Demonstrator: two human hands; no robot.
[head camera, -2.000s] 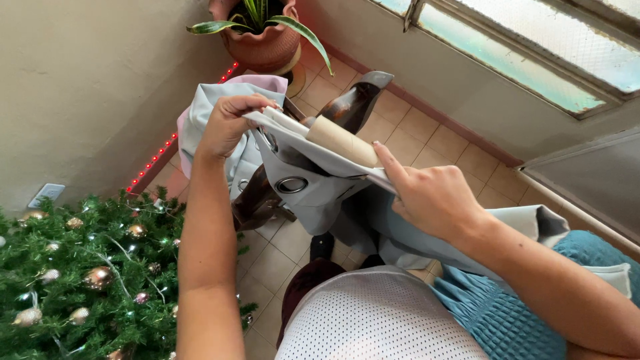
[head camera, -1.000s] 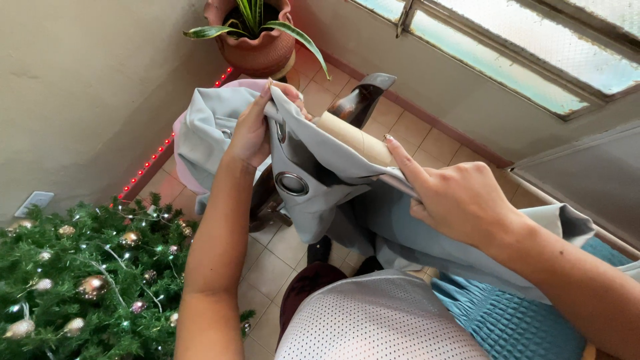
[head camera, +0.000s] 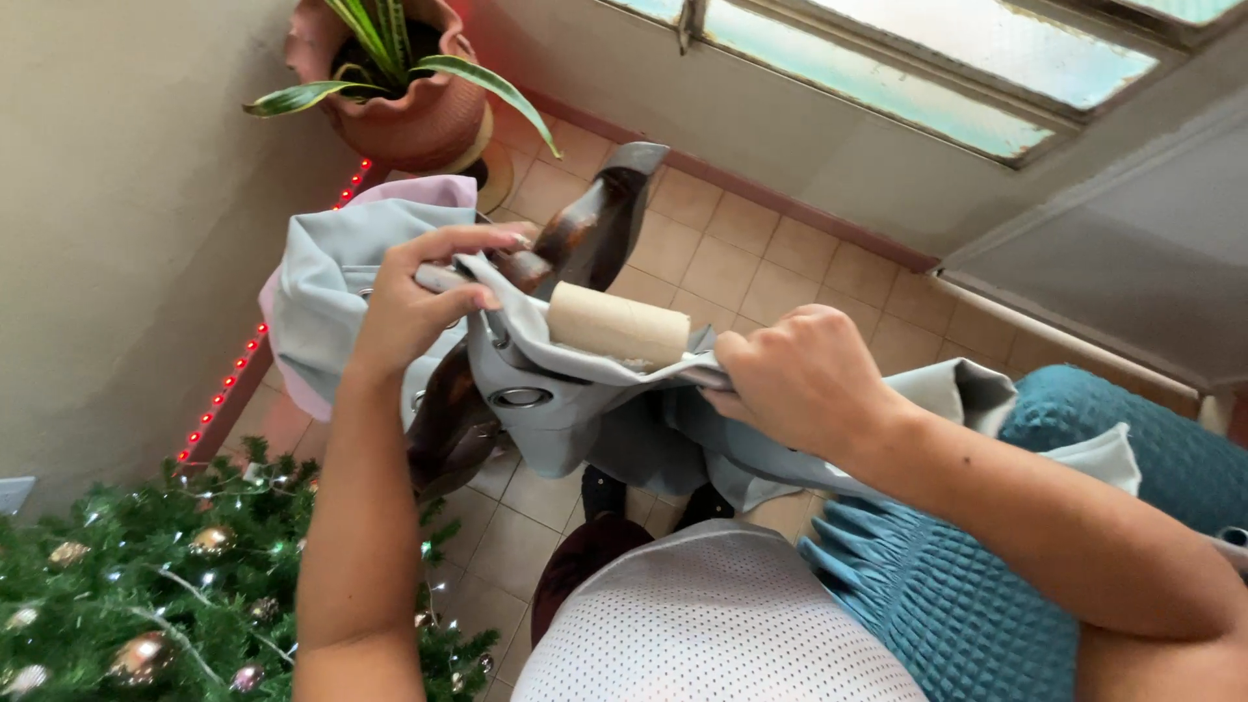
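A grey curtain (head camera: 561, 429) with metal grommets hangs between my hands, its top edge folded. My left hand (head camera: 424, 288) pinches that edge at the left, thumb below and fingers above. My right hand (head camera: 799, 380) is closed around the edge on the other side. Between them a cardboard tube (head camera: 619, 324) lies along the fold, touched by neither hand. One metal grommet (head camera: 520, 398) faces up below the tube's left end. More of the grey cloth, with a pink piece behind it, is draped over dark wooden furniture (head camera: 590, 234) at the left.
A decorated Christmas tree (head camera: 146, 585) fills the lower left. Behind stands a clay pot (head camera: 419, 122) with a long-leaved plant. Red lights (head camera: 224, 380) run along the wall's base. At the right is a teal quilted cover (head camera: 975, 575), and a louvred window (head camera: 877, 78) is above.
My right index finger, extended beside the cardboard tube before, is now curled with the others around the cloth. The hands are farther apart, and more of the tube shows.
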